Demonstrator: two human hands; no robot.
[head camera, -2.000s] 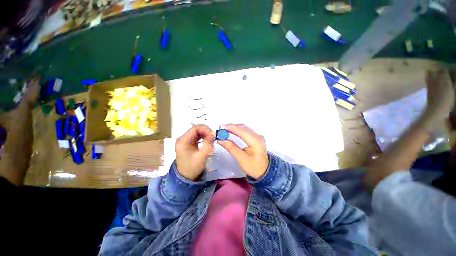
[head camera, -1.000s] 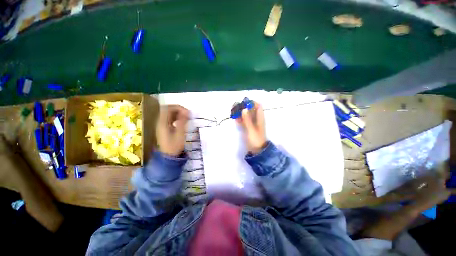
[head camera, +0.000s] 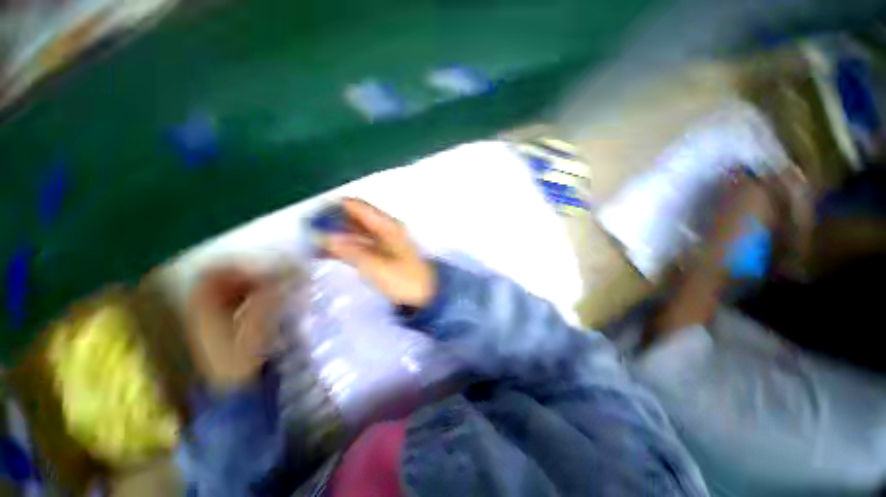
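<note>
The frame is heavily blurred. My right hand holds a dark blue pack between its fingers above the white work sheet. My left hand is to the left of it, over the sheet's left part, with its fingers curled; blur hides whether it holds anything. A glossy whitish backing sheet lies on the work sheet near my body. The hands are apart.
A cardboard box of yellow pieces stands at left. Blue packs with yellow strips lie at the sheet's right end. Blue packs lie on the green surface. Another worker's arm is at right beside a whitish sheet.
The view has turned right and tilted, bringing more of the other worker into view. My hands have moved apart since the oldest frame; the blue pack stays in my right hand.
</note>
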